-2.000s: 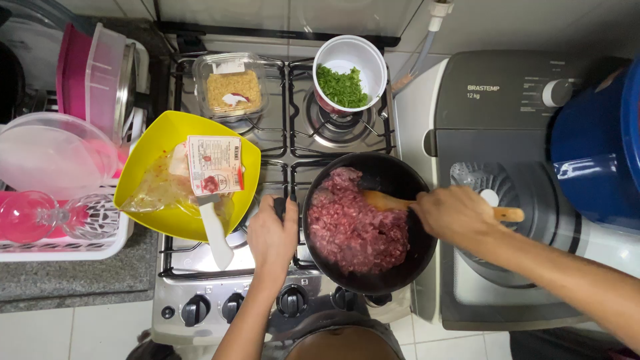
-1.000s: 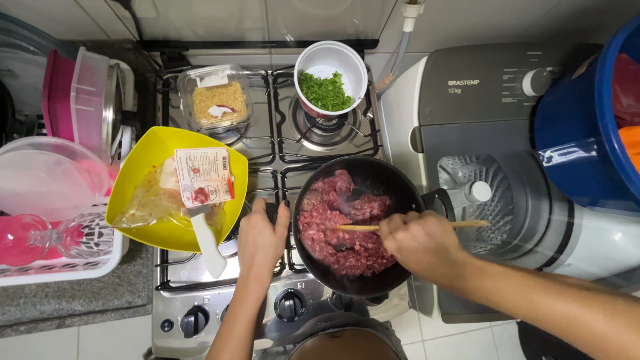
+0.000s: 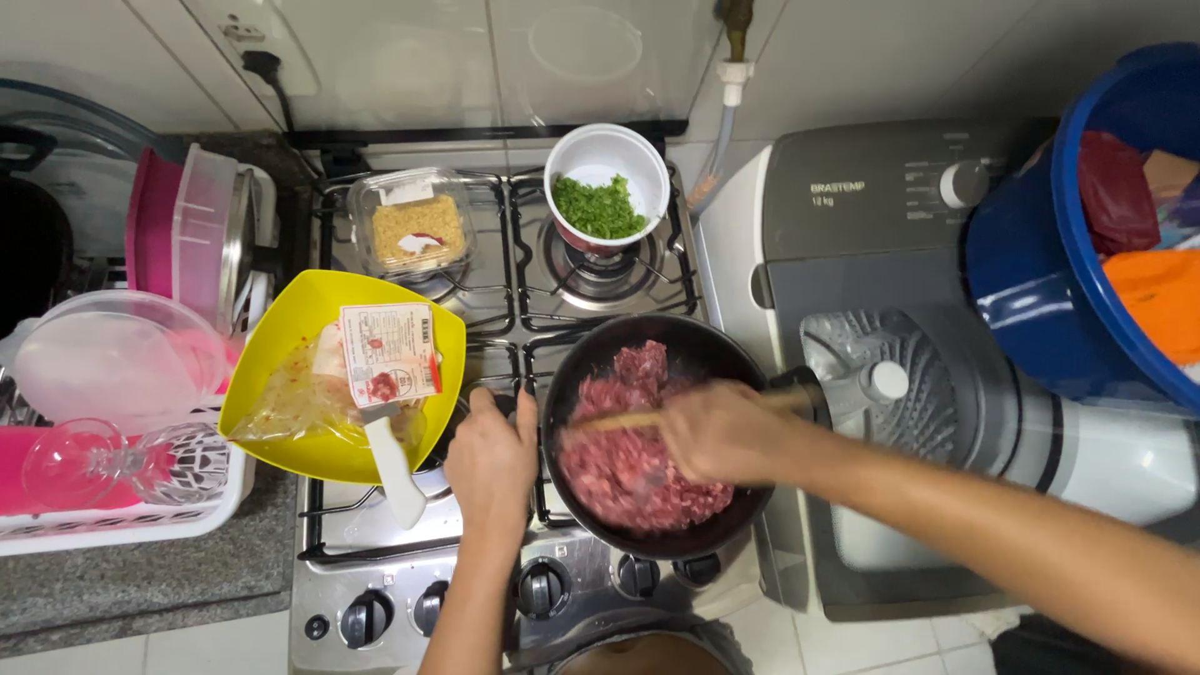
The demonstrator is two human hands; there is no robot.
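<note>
A dark pan [image 3: 750,352] holding ground meat [image 3: 637,469] sits on the front right of the stove. My right hand [image 3: 717,436], blurred, grips a wooden spoon [image 3: 619,422] whose head is in the meat. My left hand [image 3: 492,464] is closed around a black handle [image 3: 506,405] at the pan's left; where it joins the pan is hard to see. Left of that hand, a yellow bowl [image 3: 281,347] holds a clear plastic bag [image 3: 309,398], a labelled package [image 3: 389,352] and a white-handled knife [image 3: 394,469], its handle over the rim.
Behind, on the stove [image 3: 516,281], stand a clear tub of yellowish crumbs [image 3: 417,230] and a white-lined pot [image 3: 605,150] with chopped greens. A dish rack [image 3: 216,511] is at left. At right are an open washing machine [image 3: 844,272] and a blue bucket [image 3: 1017,281] of cloths.
My right hand has moved the wooden spoon about in the pan, and the meat lies differently. My left hand has stayed at the black handle. The view has shifted somewhat.
</note>
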